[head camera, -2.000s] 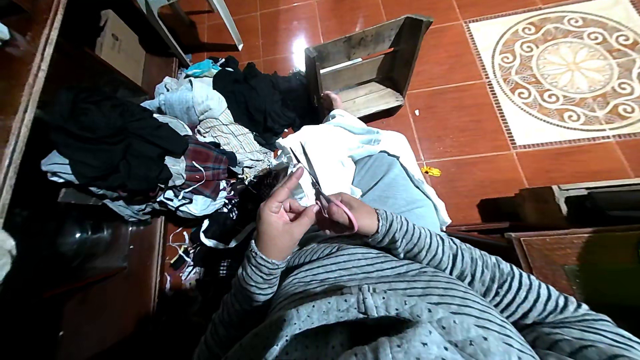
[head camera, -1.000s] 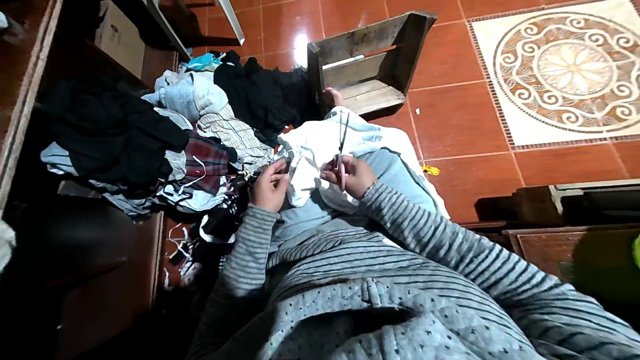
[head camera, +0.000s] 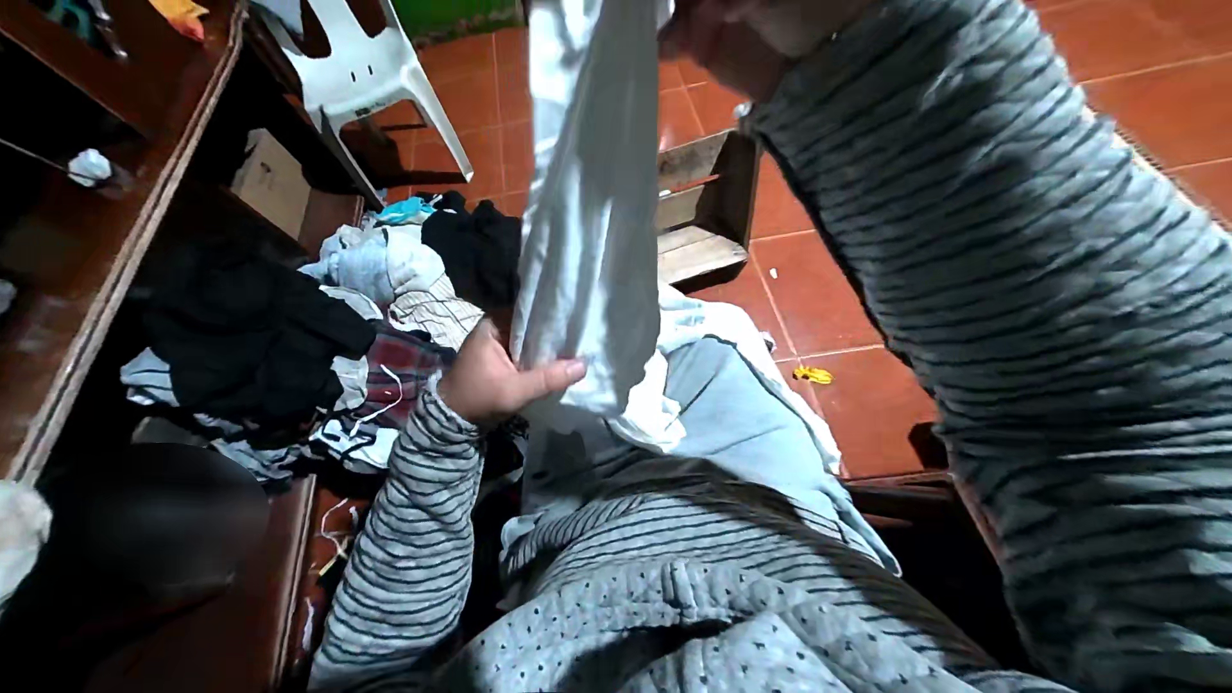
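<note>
A length of white fabric (head camera: 592, 221) hangs stretched in front of me, from the top edge down toward my lap. My left hand (head camera: 500, 377) grips its lower part, the thumb lying across the front. Raised close to the camera, my right hand (head camera: 751, 38) is at the upper right edge of the fabric; it is blurred and partly cut off, and its fingers are hard to make out. More white cloth (head camera: 654, 409) lies on my lap over light grey-blue fabric (head camera: 741, 395). The scissors are not visible.
A heap of clothes (head camera: 260, 337) lies to the left, beside a dark wooden furniture edge (head camera: 144, 231). Beyond are a white plastic chair (head camera: 371, 82), a cardboard box (head camera: 271, 183) and a wooden crate (head camera: 707, 255). A small yellow item (head camera: 813, 374) rests on the tiled floor.
The white fabric has been lifted from my lap and stretched upright. My right hand, which held scissors low over the lap, is now raised near the camera. The view has shifted.
</note>
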